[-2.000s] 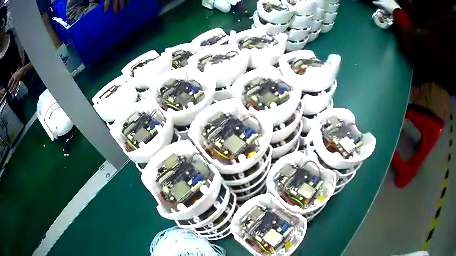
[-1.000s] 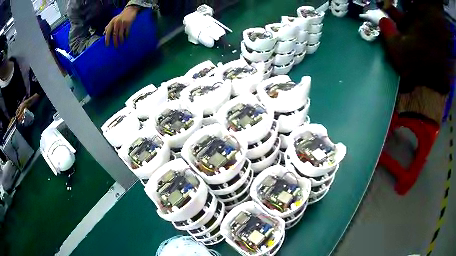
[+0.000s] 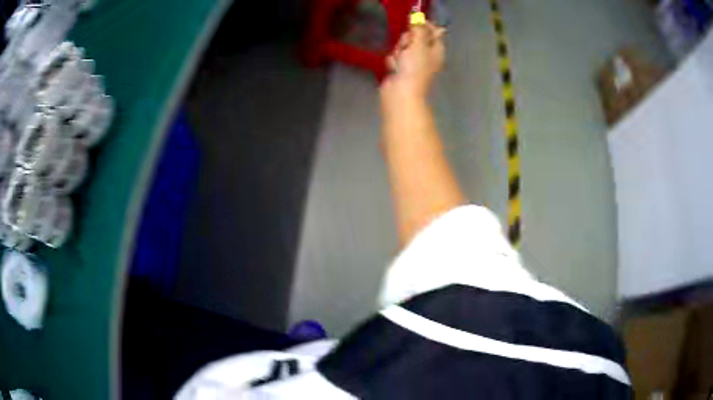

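My right hand (image 3: pixel 414 58) is near the top centre, at the end of my outstretched bare forearm and above the floor. Its fingers are closed around a small hand tool with a yellow part (image 3: pixel 417 17); the tool's tip is cut off by the top edge. My left hand is out of the picture. Stacked white shells (image 3: pixel 59 148) stand at the left on the green bench, blurred, away from my right hand. A flat round pale bundle (image 3: pixel 23 289) lies below them on the bench.
The curved edge of the green bench (image 3: pixel 145 180) runs down the left. A red stool (image 3: pixel 352 53) is at the top, beside my hand. Black-and-yellow floor tape (image 3: pixel 512 148) runs down the right of centre. A white panel (image 3: pixel 664 180) and a cardboard box (image 3: pixel 625 82) are at the right.
The view has swung right and down, so the shells now lie at the far left. My right arm and hand with the tool have come into view; the other worker has left it.
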